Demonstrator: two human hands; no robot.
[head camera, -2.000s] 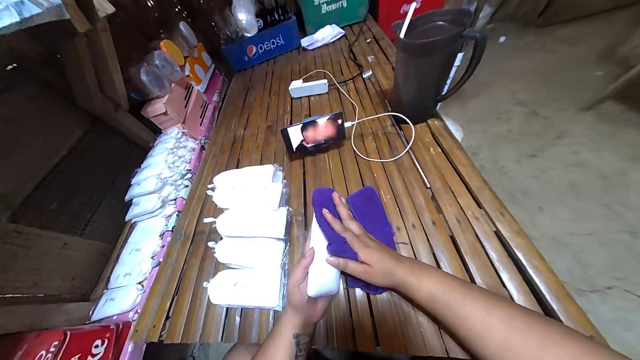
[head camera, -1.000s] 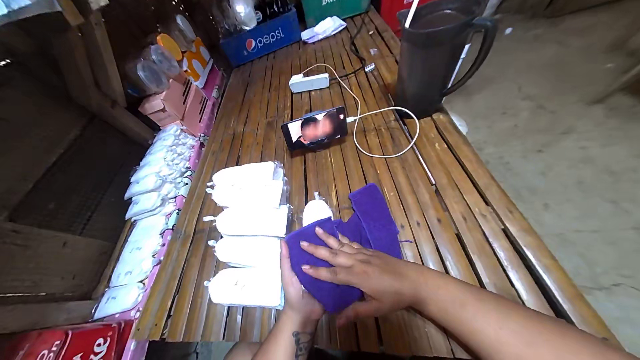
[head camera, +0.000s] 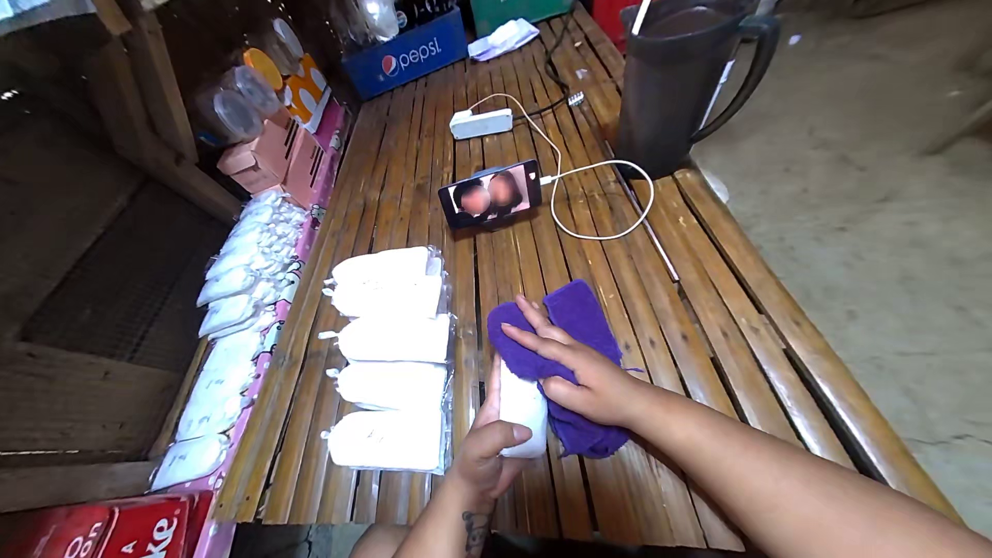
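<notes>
My left hand (head camera: 490, 448) grips the near end of a plastic bag filled with white material (head camera: 524, 407), its thumb on top. Over the bag's far end lies part of a purple cloth (head camera: 587, 329), pressed down by my right hand (head camera: 570, 360) with its fingers spread. The rest of the cloth rests on the slatted bamboo table to the right. Left of my hands, several similar white-filled bags (head camera: 391, 385) lie side by side, their knotted ends pointing left. The far end of the held bag is hidden under cloth and fingers.
Beyond my hands a phone (head camera: 490, 195) stands propped, its white cable running to a power strip (head camera: 481, 124). A dark pitcher (head camera: 666, 93) stands at the right edge. More filled bags (head camera: 225, 356) line the left ledge, below pink boxes (head camera: 267, 159). A blue crate (head camera: 407, 58) sits at the back.
One second ago the purple cloth covered the bag's near part, leaving its far end bare; now it covers the far end and the near part shows. My right hand has moved away from me with it.
</notes>
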